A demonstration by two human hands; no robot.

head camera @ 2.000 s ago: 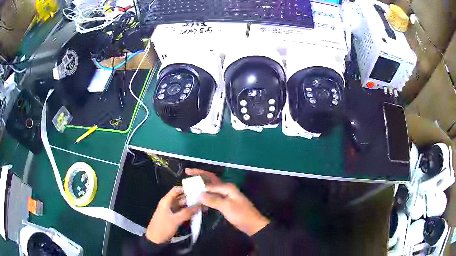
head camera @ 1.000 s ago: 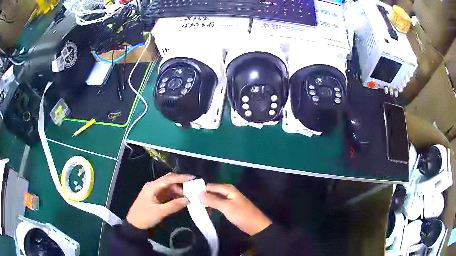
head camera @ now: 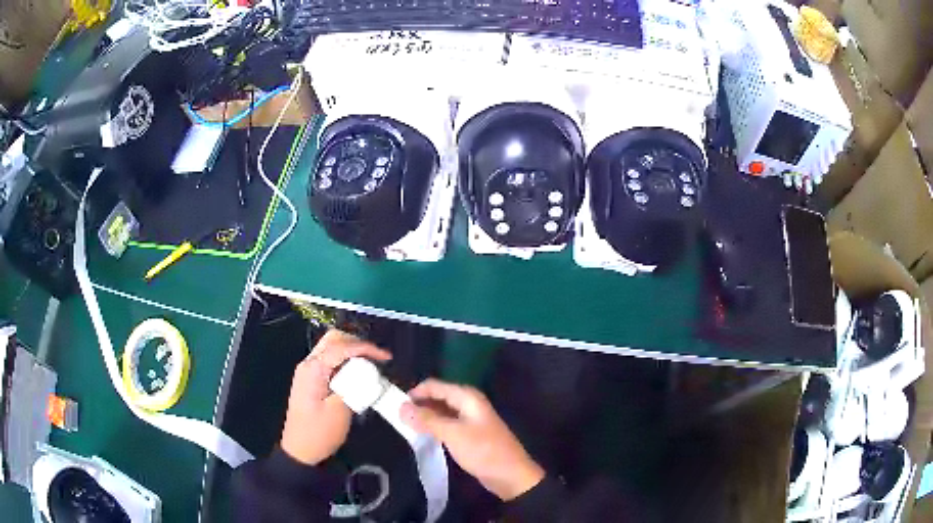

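A small white roll (head camera: 357, 385) is held in my left hand (head camera: 319, 400), over the dark gap in front of the bench edge. My right hand (head camera: 479, 434) pinches the flat white strip (head camera: 431, 472) just right of the roll. Below my right hand the strip hangs down in a curve, with a loop lower down between the hands. More of the strip trails over the left bench, beside the yellow-rimmed tape roll (head camera: 157, 365), and passes out of sight behind my left sleeve.
Three dome cameras (head camera: 521, 179) stand in a row behind the bench edge. A yellow pen or knife (head camera: 169, 260) lies at the left. A phone-like dark rectangle (head camera: 809, 268) and a white box with a display (head camera: 786, 138) are at the right. More cameras are at lower right.
My left hand has moved with the roll slightly left and the roll is now tilted. My right hand has parted from the roll and holds the strip. The view has shifted slightly.
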